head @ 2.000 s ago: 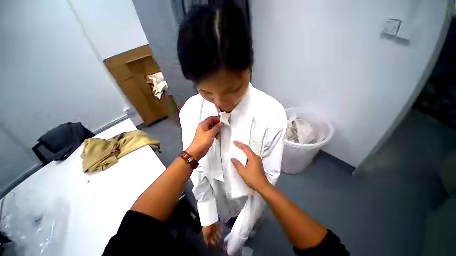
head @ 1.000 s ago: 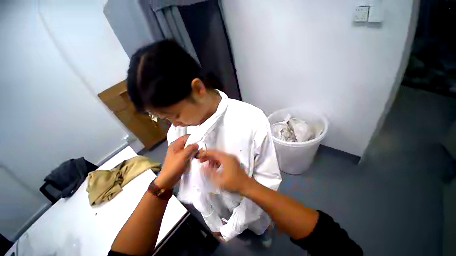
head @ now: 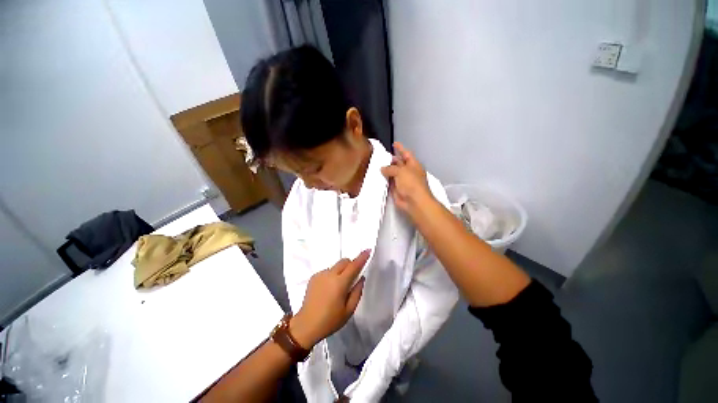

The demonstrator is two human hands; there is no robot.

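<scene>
A person with dark tied-back hair stands in front of me, head bent down, wearing a white shirt. A long white collar strip runs from the neck down the chest. My right hand is at the collar near the shoulder, its thumb and fingers at the fabric edge. My left hand, with a brown-strap wristwatch, is at the lower chest, index finger extended along the strip, the other fingers bent. Whether the left fingers pinch any fabric is not clear.
A white table on the left holds a khaki garment and clear plastic bags. A dark garment hangs over a chair behind it. A white bin stands by the wall. A brown cardboard box is at the back.
My hands were close together at the upper chest. My right hand has moved up to the collar by the shoulder, and my left hand has moved down the front.
</scene>
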